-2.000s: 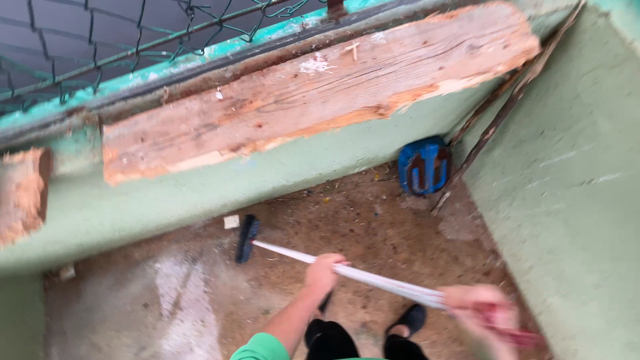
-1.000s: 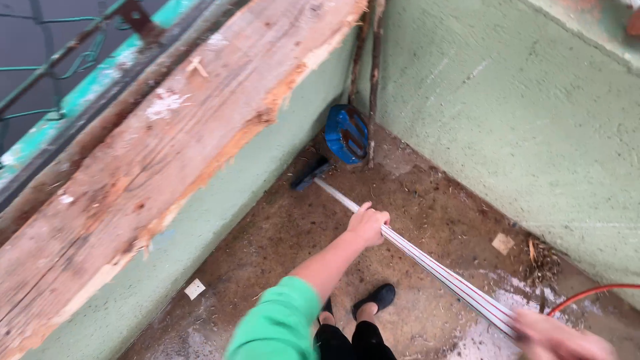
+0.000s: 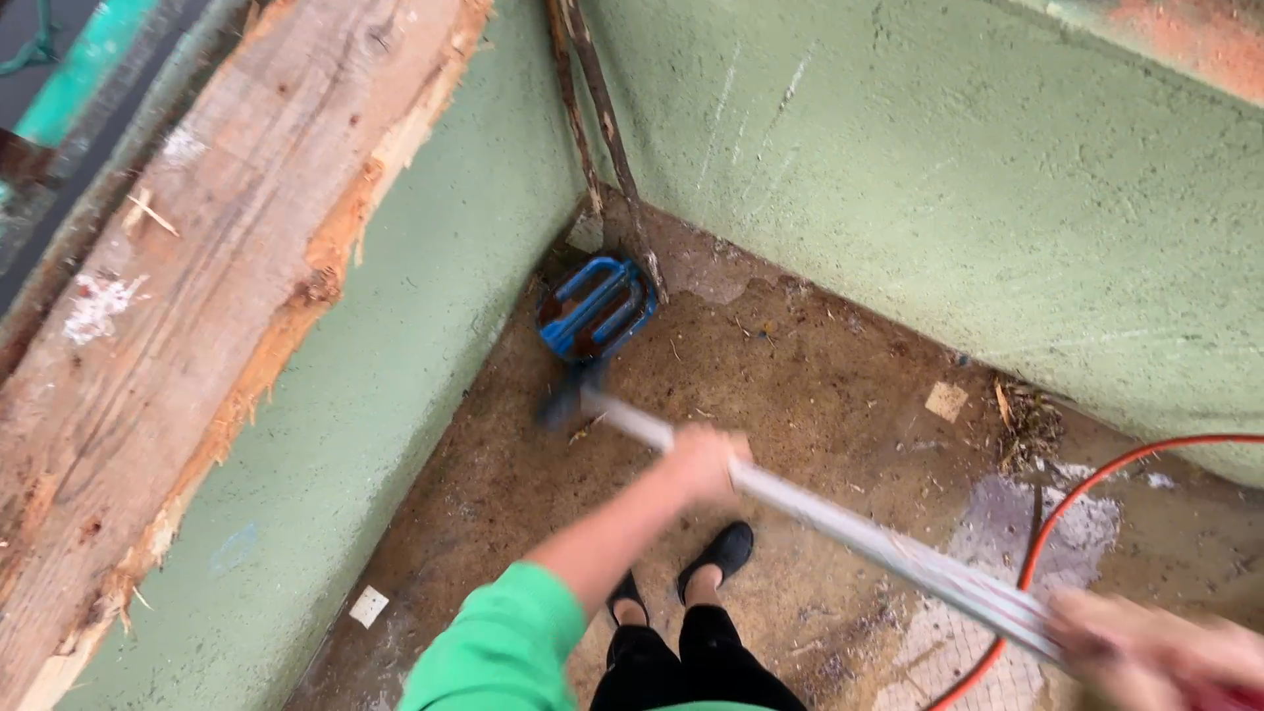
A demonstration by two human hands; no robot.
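My left hand (image 3: 706, 464) is closed around the pale pole of a long-handled brush (image 3: 869, 533), about a third of the way up from its head. Farther up the same pole, at the lower right, my right hand (image 3: 1136, 632) grips it, blurred by motion. The dark brush head (image 3: 570, 395) rests low near the corner, just below a blue plastic object with slots (image 3: 596, 308), and is blurred; whether the two touch, I cannot tell.
Two wooden sticks (image 3: 607, 118) lean in the corner of the green walls (image 3: 889, 197). A rough plank (image 3: 227, 276) lies along the left wall top. An orange hose (image 3: 1062, 513) curves at right, near a debris pile (image 3: 1027, 425). Small pale squares (image 3: 368, 606) lie on the dirty floor.
The brush head was left of the blue object along the wall two seconds ago, and is now just below it. Both hands have kept hold of the pole. The view has turned and moved toward the corner.
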